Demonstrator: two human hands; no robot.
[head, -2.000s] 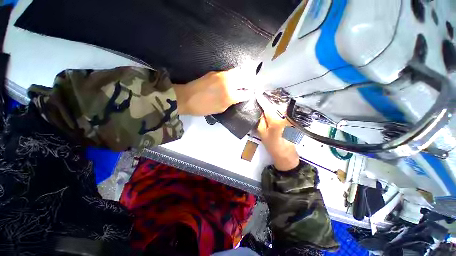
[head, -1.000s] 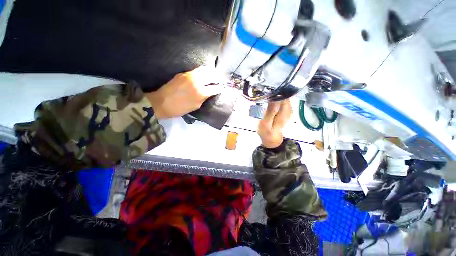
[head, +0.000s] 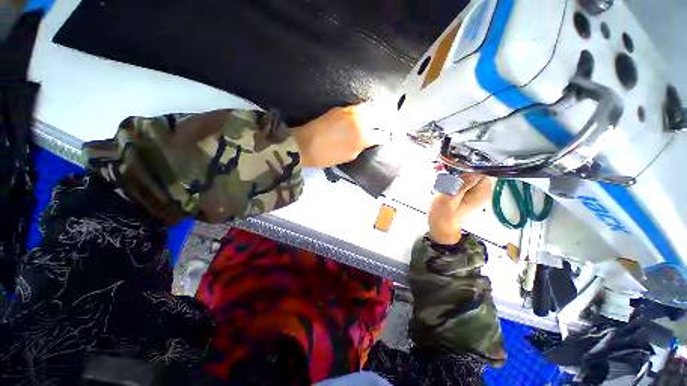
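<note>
A large black cloth panel (head: pixel 248 53) lies left of the white sewing machine (head: pixel 527 60). My left hand (head: pixel 335 137) is at the needle area, on a small dark piece (head: pixel 369 172) that sticks out below my fingers; bright lamp glare hides my fingertips. My right hand (head: pixel 456 211) is below the machine head, with its fingers bent beside a small grey-blue plate (head: pixel 448 183). The machine head partly covers those fingers, and whether they hold anything cannot be told.
Scissors with green handles (head: pixel 520 203) lie right of my right hand. A tan patch (head: pixel 384 218) is on the white table (head: pixel 331 217), whose front edge has ruler-like marks. Dark and white scraps (head: pixel 618 347) lie at the far right. A blue crate (head: pixel 520 350) is below.
My right hand has left the small dark piece at the needle and moved right, towards the plate and scissors. My left hand stays at the needle. The camera view has shifted.
</note>
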